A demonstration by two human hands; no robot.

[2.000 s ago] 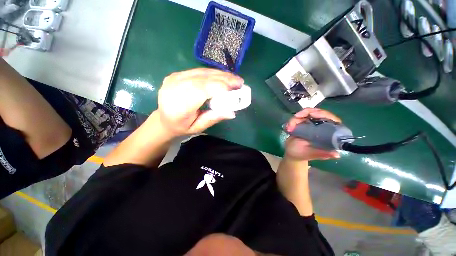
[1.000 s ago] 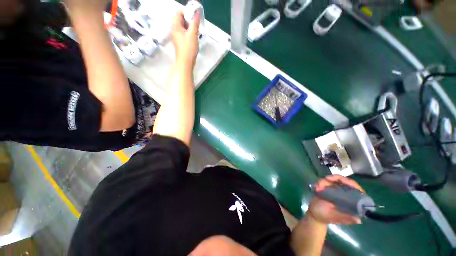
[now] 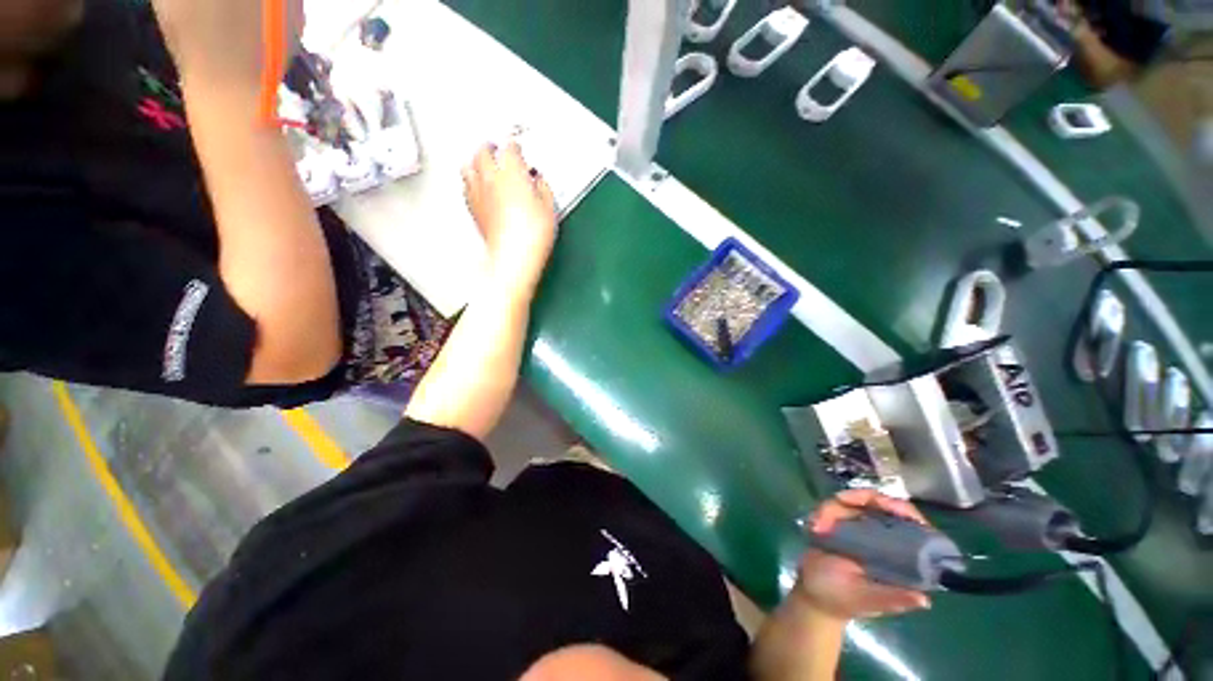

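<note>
My left hand (image 3: 512, 206) is stretched out over the white board at the left, fingers apart, with no housing visible in it. A tiny item lies just beyond its fingertips, too small to identify. My right hand (image 3: 845, 585) is shut on the grey electric screwdriver (image 3: 889, 548), with a black cable from its end, just in front of the silver screw feeder (image 3: 927, 439). The blue screw tray (image 3: 732, 303), full of tiny metal pieces with a dark piece in it, sits on the green bench between my hands. A second grey screwdriver (image 3: 1022, 519) lies beside the feeder.
A coworker's arm (image 3: 253, 213) reaches over the white board (image 3: 452, 93), near white parts (image 3: 357, 162). A pale metal rail (image 3: 758, 266) and post (image 3: 649, 87) border the far belt. White housings (image 3: 835, 84) lie beyond the rail; black cables curl at the right.
My left hand moved left to the white board holding a white housing, then drew back slightly; the housing no longer shows in it. The view swung left. My right hand still holds the screwdriver.
</note>
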